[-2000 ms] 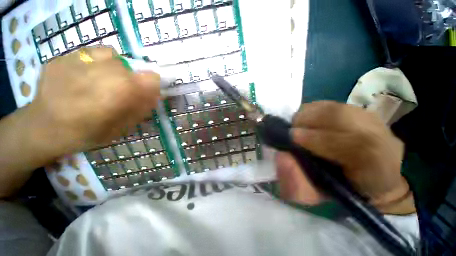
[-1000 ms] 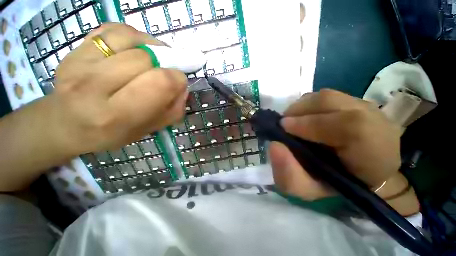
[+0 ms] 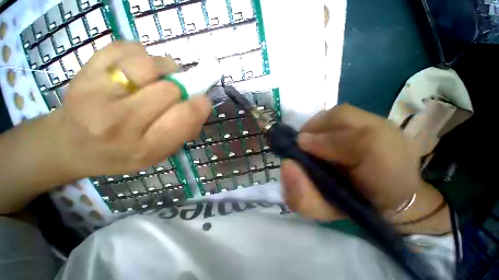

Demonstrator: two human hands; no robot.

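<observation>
My right hand (image 3: 355,164) grips a black soldering iron (image 3: 328,180) like a pen. Its brass-coloured collar and dark tip point up and left, with the tip at a row of small units on the green-edged PCB panels (image 3: 235,145). My left hand (image 3: 131,109) is closed over the panels, with a yellow ring and a white finger cover with a green band. Its fingertips are beside the iron tip and hold thin solder wire (image 3: 218,89), which is blurred there. A fine silvery line also shows at the left edge. Whether the tip touches a pad is hard to tell.
The panels lie on a white sheet (image 3: 306,49) with tan round spots along its sides. The bench (image 3: 372,49) is dark green. A cream folded piece (image 3: 432,101) lies at right, beside dark objects and a black cord. The wearer's white printed clothing fills the bottom.
Over the two seconds, my left hand has moved right along the panel, with its fingertips now beside the iron tip. The iron tip has shifted slightly left. Both hands keep their grip.
</observation>
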